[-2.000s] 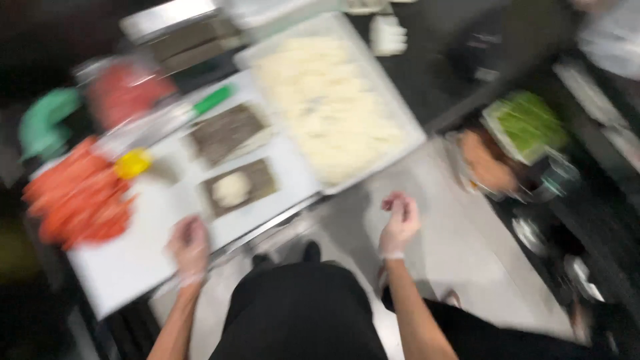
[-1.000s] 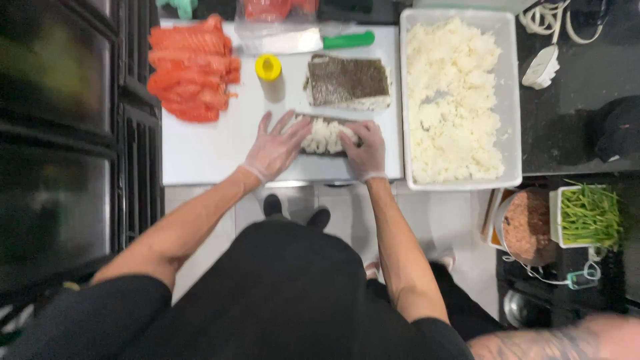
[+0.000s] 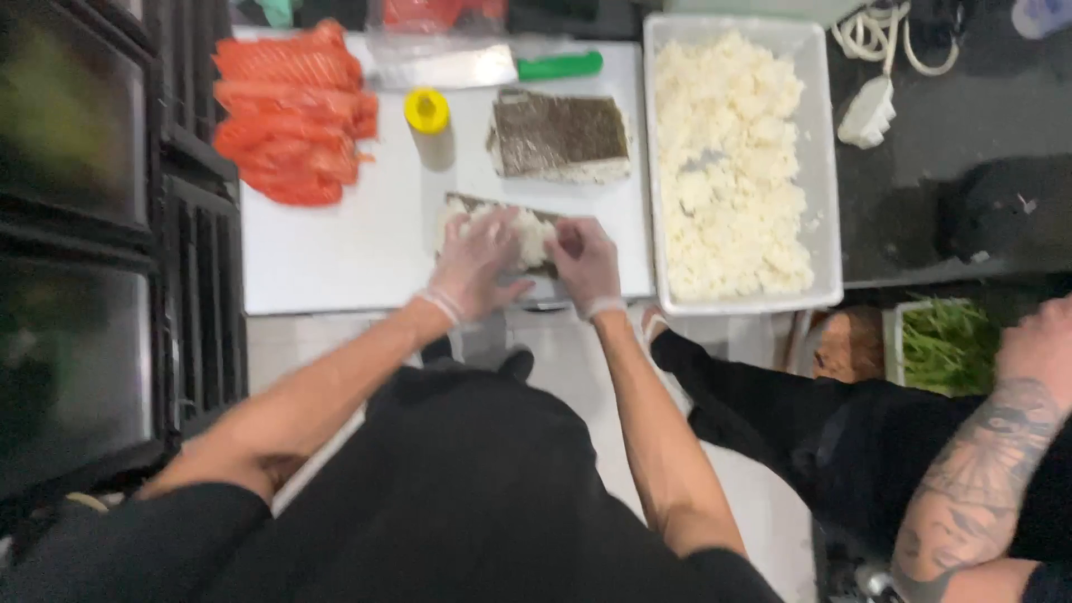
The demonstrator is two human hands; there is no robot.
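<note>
A dark nori sheet with white rice point(image 3: 533, 238) over part of it lies near the front edge of the white cutting board point(image 3: 335, 260). My left hand point(image 3: 479, 264), in a clear glove, rests its spread fingers on the rice at the sheet's left part. At the right end, my gloved right hand point(image 3: 589, 261) has its fingertips bent together against the rice; whether it pinches anything is hidden. Just behind lies a stack of nori and rice point(image 3: 559, 134). A bottle with a yellow cap point(image 3: 427, 110) stands left of that stack.
Sliced salmon point(image 3: 293, 117) covers the board's left side. A green-handled knife point(image 3: 559, 65) lies along the back. Right of the board is a white tub of rice point(image 3: 733, 167). A co-worker's tattooed forearm point(image 3: 976, 486) is at right, near a container of green vegetables point(image 3: 946, 345).
Two seconds ago both hands were off the sheet, with a rice ball on it. Now they are on rice spread more widely. The co-worker's arm has come further into view. The view has turned.
</note>
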